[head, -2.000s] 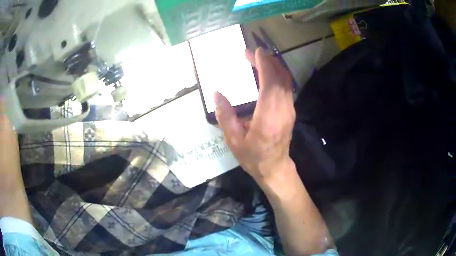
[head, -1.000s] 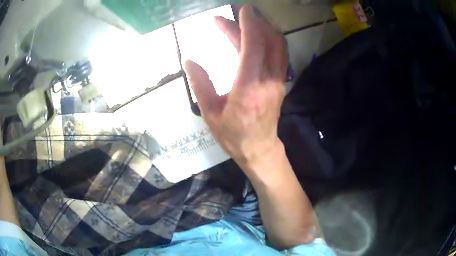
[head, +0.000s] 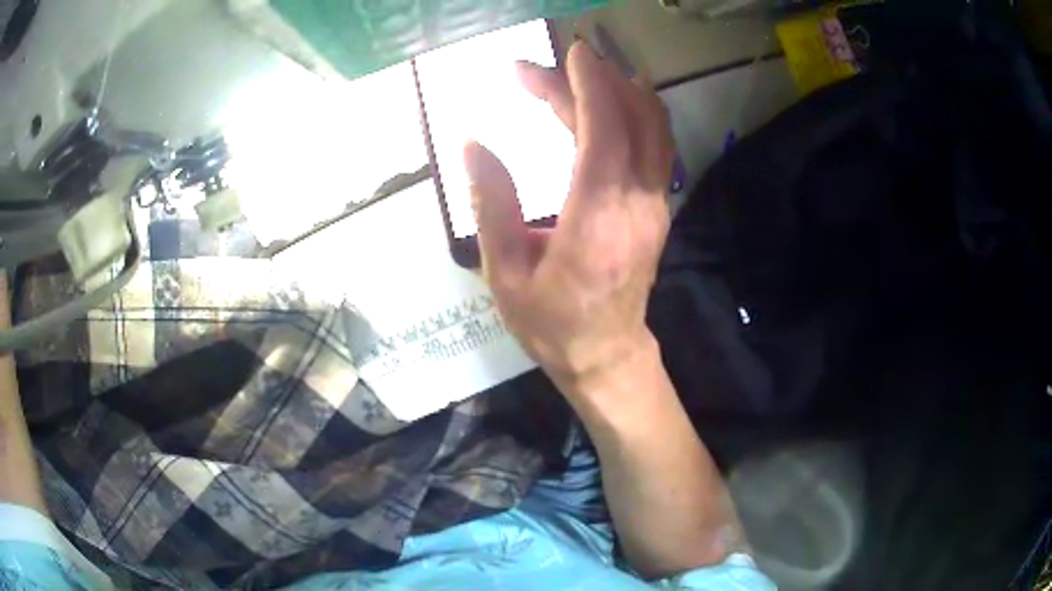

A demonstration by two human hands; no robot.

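A smartphone (head: 490,110) with a bright white screen lies on the sewing machine table. My right hand (head: 588,219) is over its right side, thumb and fingers apart over the screen; it does not grip the phone. The plaid garment (head: 219,416) spreads in folds from under the machine's needle area over the lap. Of my left arm only the forearm shows at the left edge; the left hand is out of the picture or hidden behind the machine.
The sewing machine head (head: 104,104) is at the upper left, with a green panel (head: 381,29) at the top. A printed scale (head: 438,335) marks the table's front. Black fabric (head: 854,300) fills the right, beside a yellow packet (head: 817,52). Snips show partly behind my right hand.
The whole view has shifted, so the machine and phone sit further left than two seconds ago. My right thumb and fingers have moved over the screen and spread. The plaid garment looks unchanged.
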